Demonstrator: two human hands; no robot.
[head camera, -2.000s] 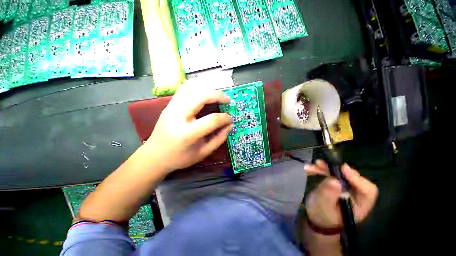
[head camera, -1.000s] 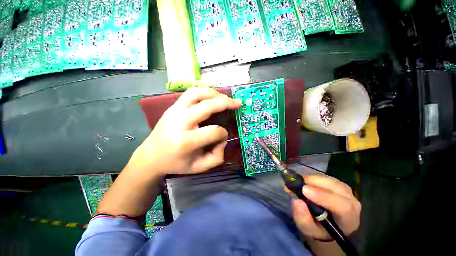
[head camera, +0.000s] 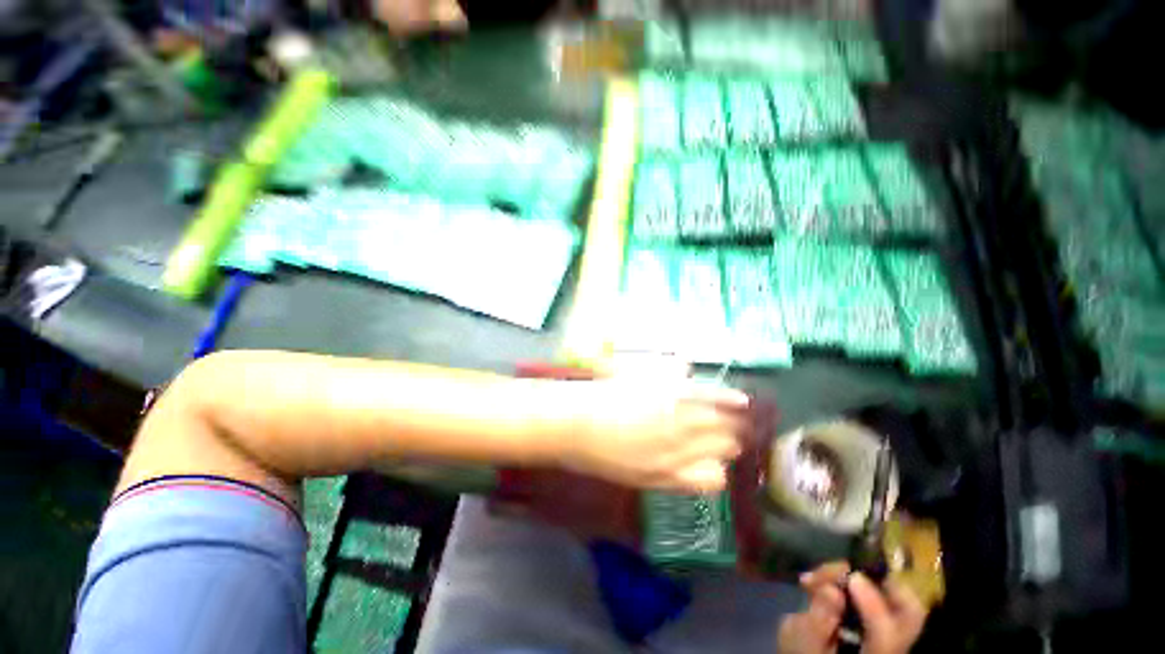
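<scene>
The frame is blurred. A green circuit board (head camera: 690, 526) lies on the dark red pad (head camera: 562, 501), and its lower part shows below my left hand. My left hand (head camera: 671, 434) covers the upper part of the board, with its fingertips near the pad's right side. Whether it grips anything is hidden. My right hand (head camera: 853, 616), partly cut off by the bottom edge, holds the black soldering iron (head camera: 879, 498) pointing up, beside the right rim of the white cup (head camera: 833, 475). Dark and shiny bits are in the cup.
Green boards lie in rows (head camera: 818, 300) at the back, with a yellow strip (head camera: 606, 224) between groups and another yellow-green bar (head camera: 230, 211) at left. A yellow sponge (head camera: 915, 562) is beside the cup. A black box (head camera: 1041, 524) stands at right. More boards are below bench level.
The view has swung to show more of the bench's back and left. My left forearm now reaches across the pad. The iron has moved from the board to the cup's right side.
</scene>
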